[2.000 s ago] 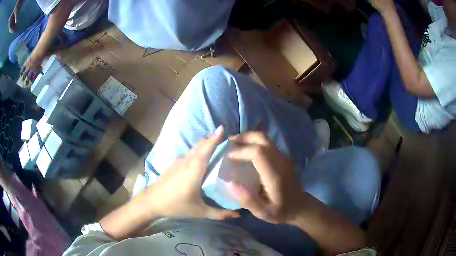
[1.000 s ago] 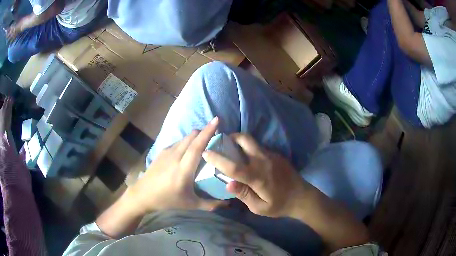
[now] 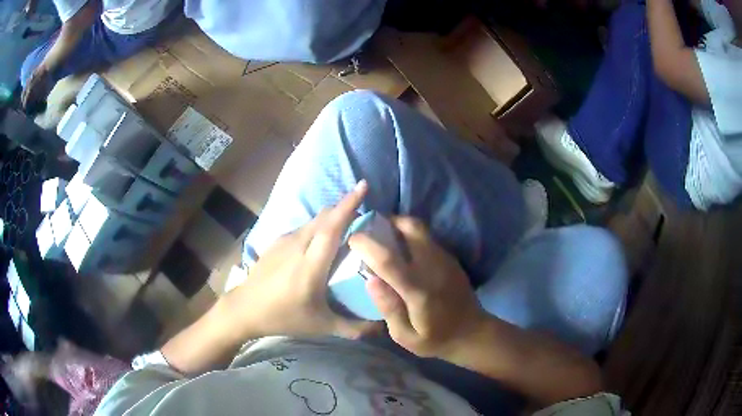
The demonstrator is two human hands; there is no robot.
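Note:
A small pale product box is held low over my lap, between both hands. My left hand grips its left side, with the thumb below and the index finger stretched upward. My right hand holds the right side, with fingers bent over the upper end. A white end flap shows under the right fingertips. Much of the box is hidden by my fingers, so I cannot tell how far the flap is closed.
Grouped finished boxes stand at left on brown cardboard, beside a shipping label. An open shipping carton lies beyond my knee. People sit at upper left, top and right. A pink sleeve is at lower left.
Both hands stay around the box, and the right fingers now bend over its end. The pink sleeve at left has moved lower. The hand at upper left has shifted.

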